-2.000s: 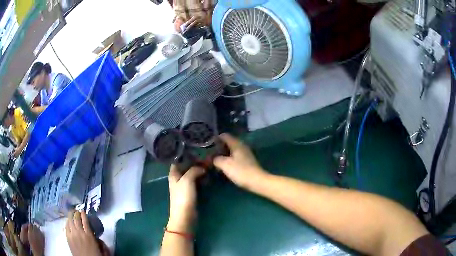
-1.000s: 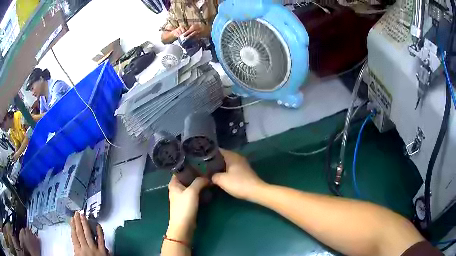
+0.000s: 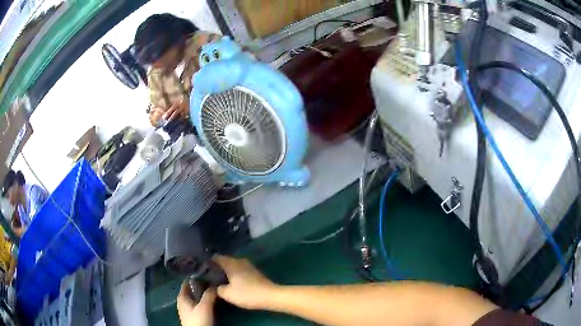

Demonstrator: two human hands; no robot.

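Note:
A dark grey handheld blower (image 3: pixel 183 249) is held above the green mat (image 3: pixel 306 255), its round drum head up and its open grille turned toward me. My right hand (image 3: pixel 245 283) is closed around the dark handle. My left hand (image 3: pixel 196 307), partly cut off by the bottom edge, grips a dark part just below the head, close against the right hand. Blur and the fingers hide the handles; I cannot make out a second drum head.
Layered carton blanks (image 3: pixel 162 197) lie behind the blower. A light blue desk fan (image 3: pixel 290 121) stands beyond the mat. A blue bin (image 3: pixel 60 235) and grey retail boxes (image 3: pixel 76 296) are at left. A pale machine (image 3: pixel 414 127) with hoses fills the right. A coworker (image 3: pixel 167 76) sits behind.
The view has swung right and up, so things sit further left and lower. Two drum heads showed side by side before; now one shows. The near coworker's hands have left the picture.

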